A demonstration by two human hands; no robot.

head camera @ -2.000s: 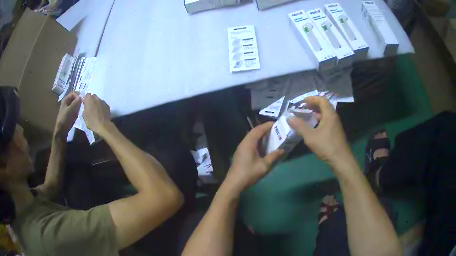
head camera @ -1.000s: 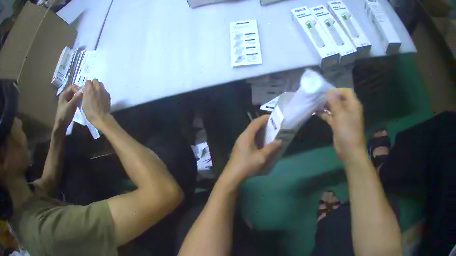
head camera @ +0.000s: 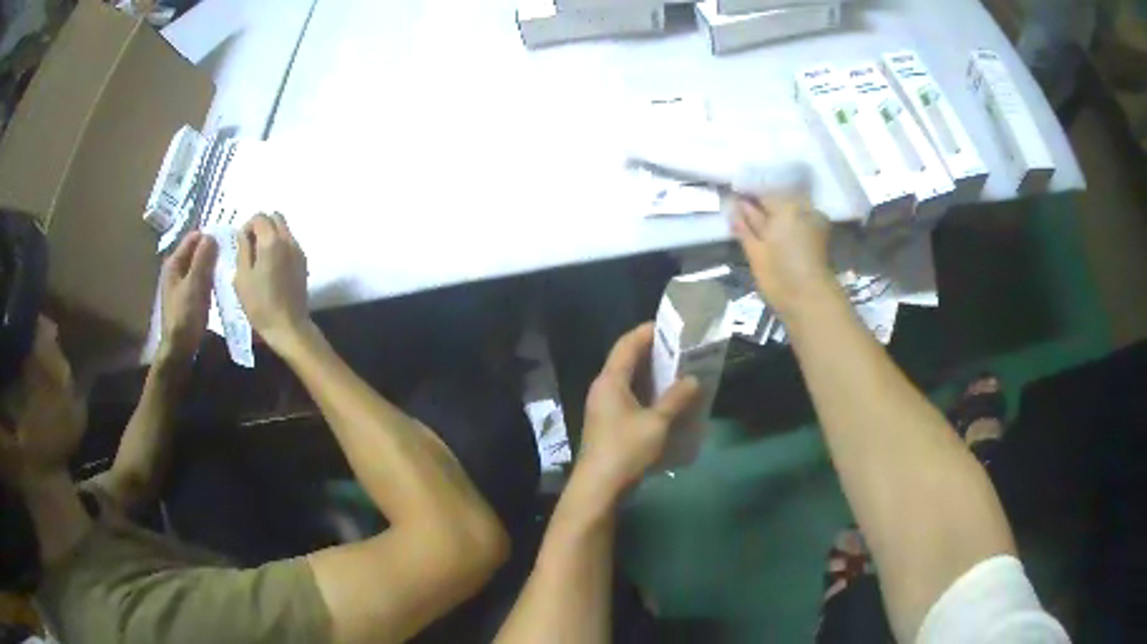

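Note:
My left hand (head camera: 635,409) holds a white retail box (head camera: 694,330) over my lap, its open end tilted up. I cannot see inside it. My right hand (head camera: 782,249) is over the table's front edge, its fingers closed on a blurred thin dark object (head camera: 679,174) that points left across a printed card (head camera: 681,199). A whitish blurred thing (head camera: 777,180) shows just above my right fingers; I cannot tell what it is.
Three white boxes (head camera: 865,141) stand in a row on the white table (head camera: 440,164), another box (head camera: 1010,120) further right. More boxes lie at the back. Loose leaflets (head camera: 887,315) are below the edge. A person handles paper at left beside a brown carton (head camera: 88,151).
The white bagged item seen at the box's open end is no longer there. My right hand has moved up and left from beside the box to the table edge. The left hand still holds the box.

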